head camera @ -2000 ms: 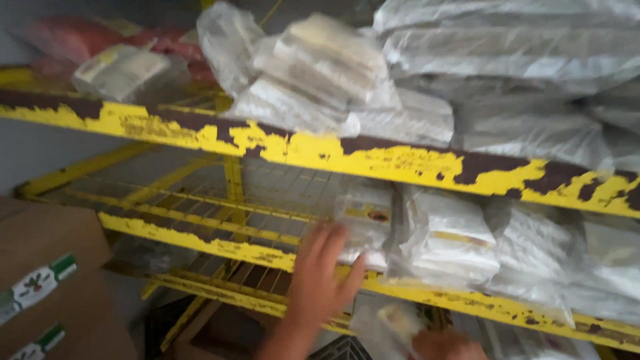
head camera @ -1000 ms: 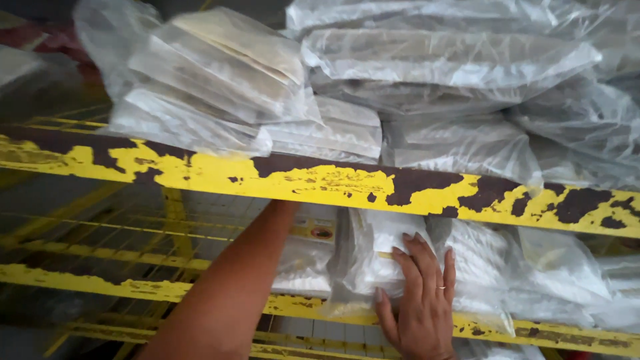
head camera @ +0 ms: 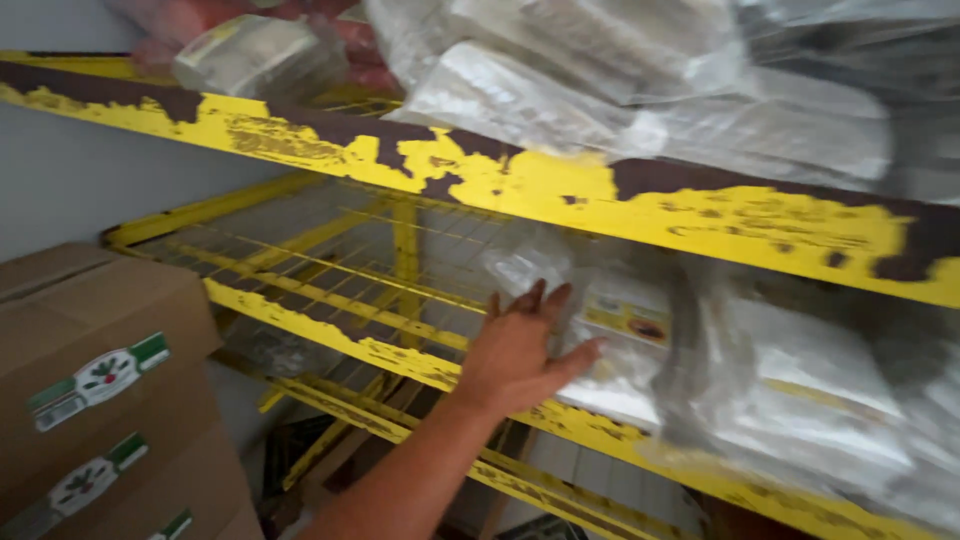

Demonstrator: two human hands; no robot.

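Observation:
My left hand (head camera: 525, 352) reaches onto the middle shelf with its fingers spread. Its fingertips are beside a plastic-wrapped package with a yellow printed label (head camera: 619, 345), and the thumb lies against or just in front of that package. Behind the fingers sits a crumpled clear plastic bag (head camera: 529, 262). To the right, larger white packages in clear plastic (head camera: 817, 382) fill the shelf. My right hand is out of the frame.
The yellow metal shelf edge (head camera: 555, 187) with peeling paint crosses above my hand. Bagged packages (head camera: 555, 97) and a red bag (head camera: 187, 22) lie on the upper shelf. Stacked cardboard boxes (head camera: 112, 315) stand at the left. Lower wire shelves continue beneath.
My right hand, on the wrapped packages one second ago, has left the view. My left hand, then hidden behind the upper shelf edge, shows again beside the labelled package. The view has shifted left.

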